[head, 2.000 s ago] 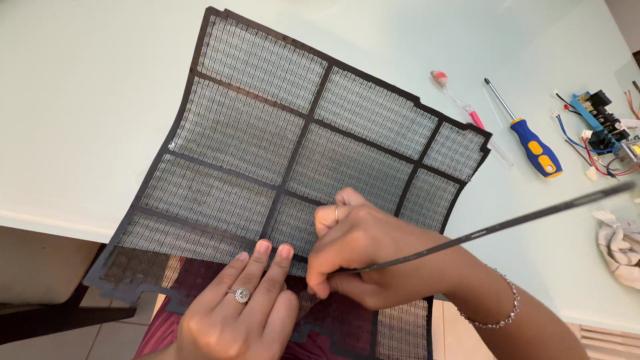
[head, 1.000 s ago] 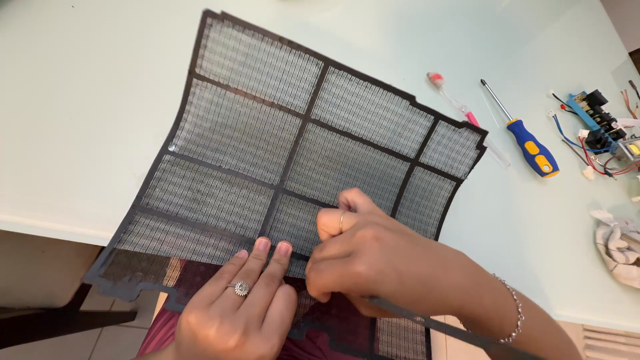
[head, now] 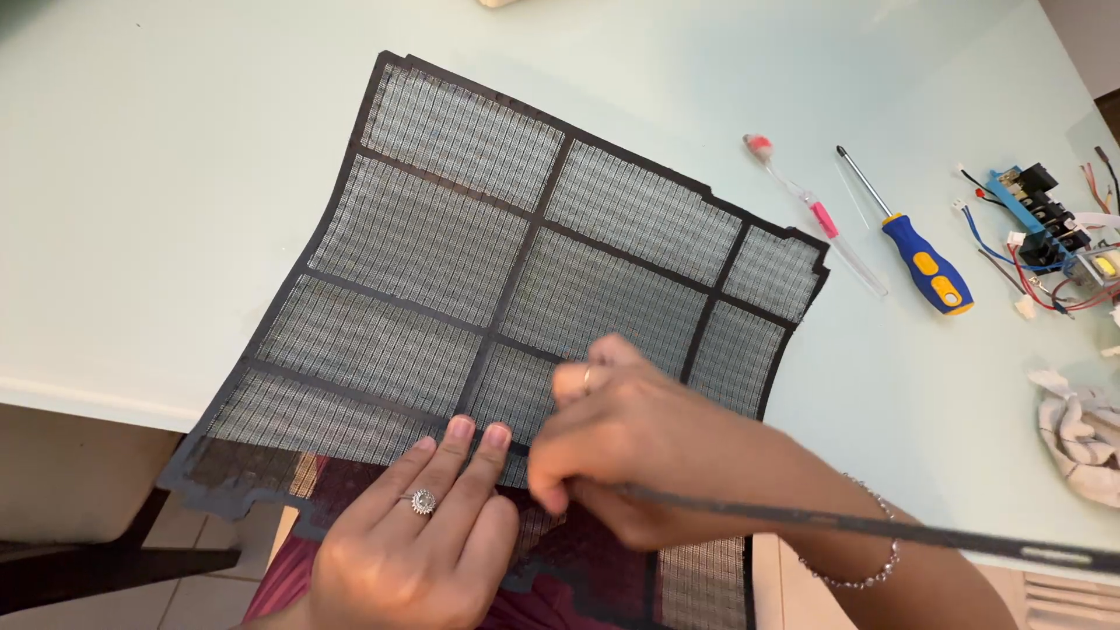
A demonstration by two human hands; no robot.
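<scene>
A black plastic-framed mesh air filter [head: 612, 271] lies tilted on the pale table, its lower part bending over the near edge above the lap. My left hand [head: 416, 534] rests on the lower middle of the filter, fingers extended and a ring on one finger. Beside it, to the right, my right hand [head: 612, 437] is curled around one end of a thin dark slotted strip [head: 840, 521], which runs out to the right across the forearm. The fingertips of my right hand are partly hidden, close to the filter's lower mesh.
Right of the filter lie a clear toothbrush with a pink band [head: 821, 219], a blue and yellow screwdriver [head: 929, 267], a circuit board with wires [head: 1041, 210] and a crumpled cloth [head: 1081, 437]. The near edge of the table [head: 96, 404] shows at left.
The strip's free end has swung from pointing up and right to lying lower across my right forearm. My left hand has stayed in nearly the same place on the filter.
</scene>
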